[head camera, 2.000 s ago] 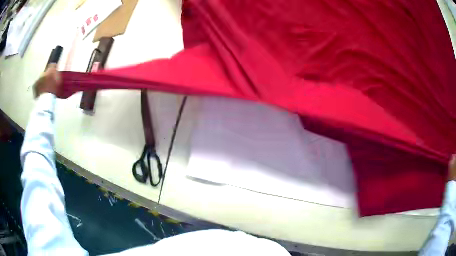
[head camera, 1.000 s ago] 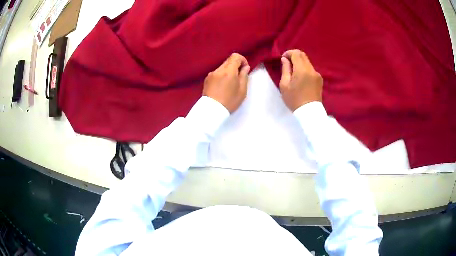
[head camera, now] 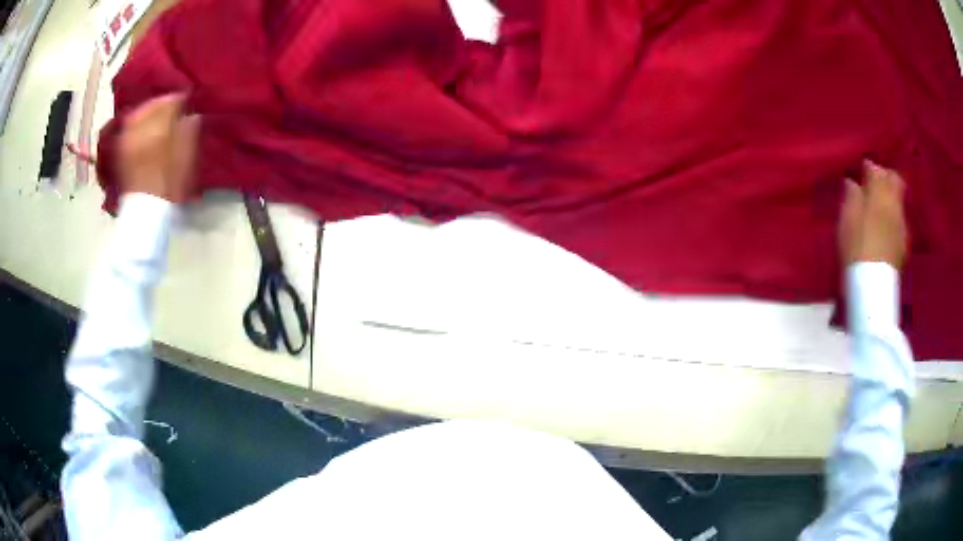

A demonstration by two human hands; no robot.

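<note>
The red fabric [head camera: 676,190] lies rumpled across the upper view, its near edge running over white paper [head camera: 475,285]. My left hand [head camera: 156,148], blurred, is at the fabric's left end with its fingers on or around the cloth. My right hand [head camera: 873,215] is on the fabric at the right, fingertips close together at the cloth; whether it pinches the cloth is unclear. The shears [head camera: 277,306] lie left of the paper, black handles toward me, blade tips hidden under the fabric's edge.
A small black block [head camera: 56,135] and a pinkish clear strip [head camera: 89,127] lie at the far left. A printed paper [head camera: 118,30] shows at the upper left. The table's metal edge [head camera: 391,417] curves along the near side, above the green floor.
My hands have moved from close together at the middle to far apart, left and right. The fabric's near edge now spans the gap between them, and more of the shears shows. The labelled dark bar is covered.
</note>
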